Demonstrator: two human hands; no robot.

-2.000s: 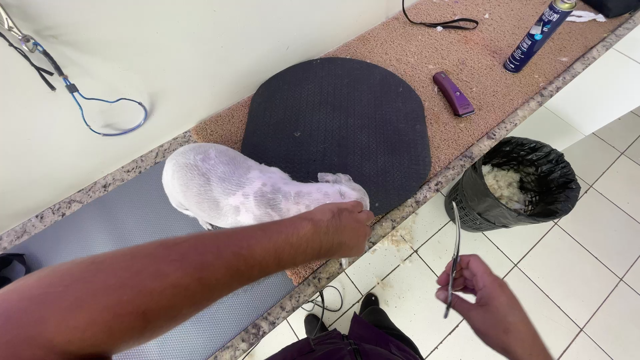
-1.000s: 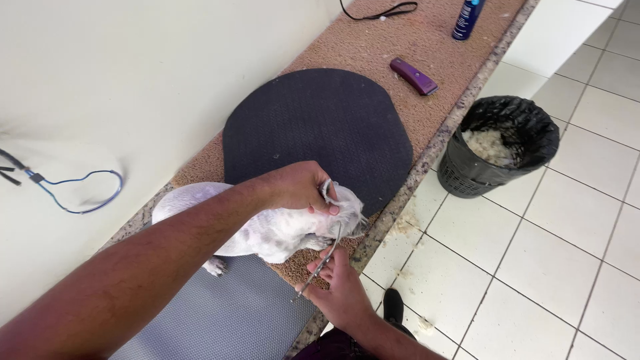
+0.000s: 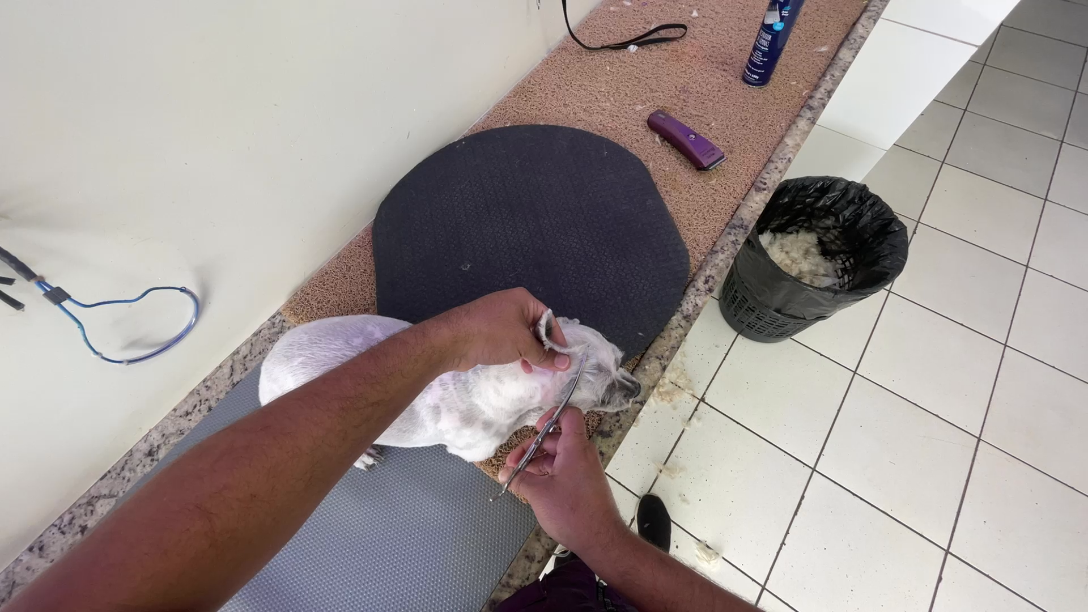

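A small white dog (image 3: pixel 501 399) with short-clipped fur is on the counter, its head toward the granite edge. My left hand (image 3: pixel 510 331) reaches across its back and pinches one of its ears (image 3: pixel 548 327) between thumb and fingers. Below the head, my right hand (image 3: pixel 557 459) holds metal grooming scissors (image 3: pixel 544 433), whose blades lie against the side of the dog's face. Whether the blades are apart cannot be told. My left forearm hides part of the dog's back.
A dark rubber mat (image 3: pixel 531 229) lies behind the dog. Farther along are a purple clipper (image 3: pixel 685 139), a blue spray can (image 3: pixel 772 42) and a black strap (image 3: pixel 642 39). A blue loop leash (image 3: pixel 127 302) hangs at left. A lined basket (image 3: pixel 765 293) holding hair stands on the floor.
Two seconds ago my right hand held the scissors away from the dog, over the floor; now they are at its face. My left hand has shifted from the dog's head to its ear.
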